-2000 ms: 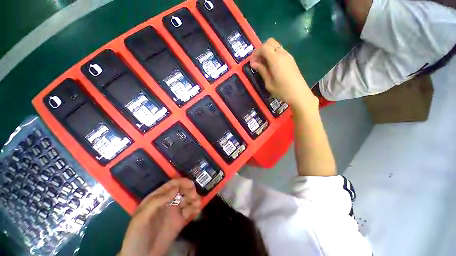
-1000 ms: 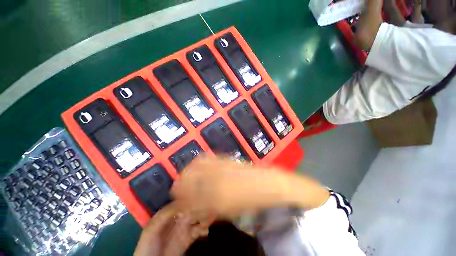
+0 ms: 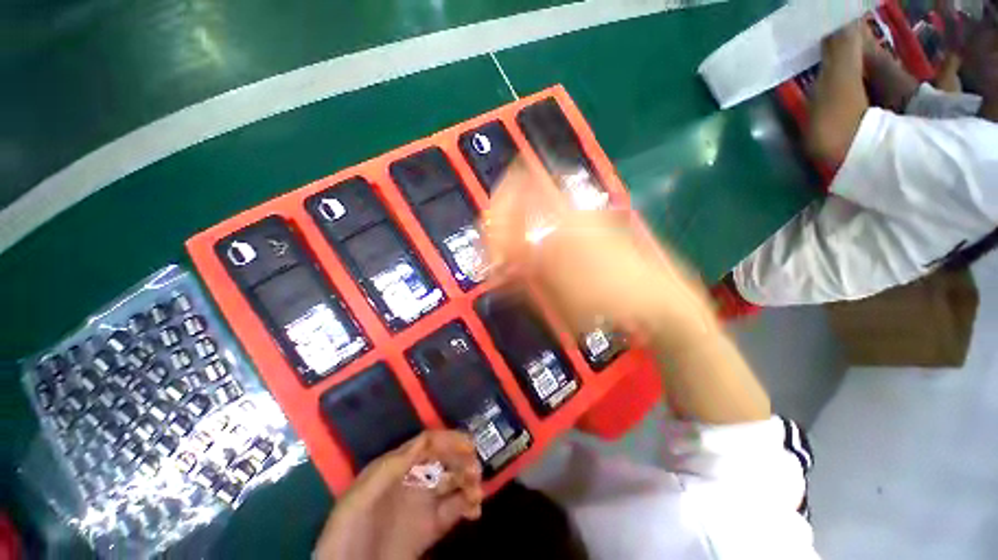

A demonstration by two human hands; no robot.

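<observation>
A red phone tray (image 3: 254, 366) holds two rows of black mobile phones (image 3: 352, 221), backs up, with white labels. Several in the far row show a white outline at the camera opening; the far right phone (image 3: 544, 123) shows none. My right hand (image 3: 569, 246) is blurred over the right half of the tray, hiding parts of several phones; whether it holds anything cannot be told. My left hand (image 3: 399, 498) is at the tray's near edge, palm up with fingers curled, holding small white release-liner pieces (image 3: 427, 474).
A clear carrier sheet (image 3: 142, 399) with rows of small dark pieces lies left of the tray on the green bench (image 3: 361, 98). Another person's arm (image 3: 837, 104) and white sleeve are at the right, near more red trays. A cardboard box (image 3: 914, 319) stands on the floor.
My right hand has moved from beside my left hand out over the tray. The white outline on the far right phone is no longer seen. Tray and sheet sit farther right in view.
</observation>
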